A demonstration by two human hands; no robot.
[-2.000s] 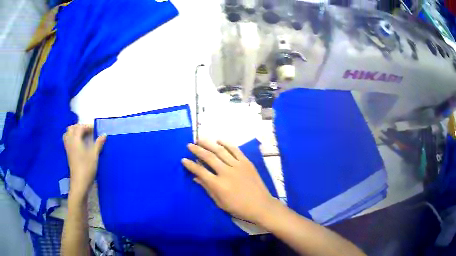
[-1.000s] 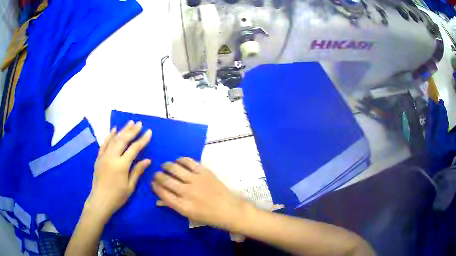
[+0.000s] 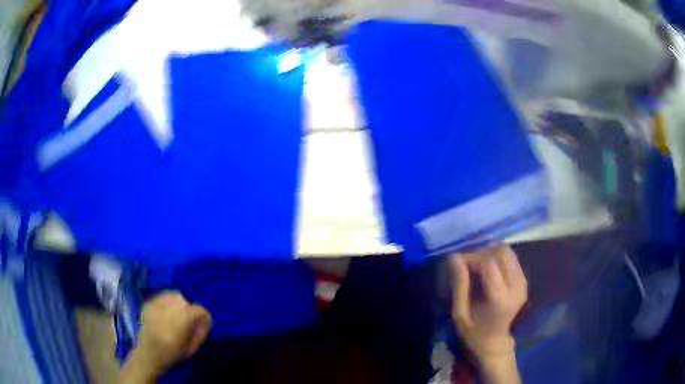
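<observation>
The view is blurred. A blue fabric piece [image 3: 233, 150] lies left of centre, its far edge at the lit needle area [image 3: 297, 58], its near part hanging over the table edge. Another blue part with a pale strip [image 3: 86, 127] lies to its left. A stack of blue panels [image 3: 443, 127] with pale strips at the near end lies right of centre. My left hand [image 3: 171, 326] is below the table edge, fingers curled, beside the hanging fabric; its grip is unclear. My right hand [image 3: 490, 294] is at the stack's near edge, fingers bent; whether it pinches a panel is unclear.
The off-white machine head [image 3: 586, 56] spans the top right. The white table [image 3: 338, 195] shows between the fabric pieces. More blue fabric [image 3: 30, 142] hangs at the left. Dark and teal items [image 3: 610, 169] lie at the right end of the table.
Both hands have left the fabric left of centre and moved down, the right one also rightward to the stack. That fabric now reaches the needle area. The view has shifted downward.
</observation>
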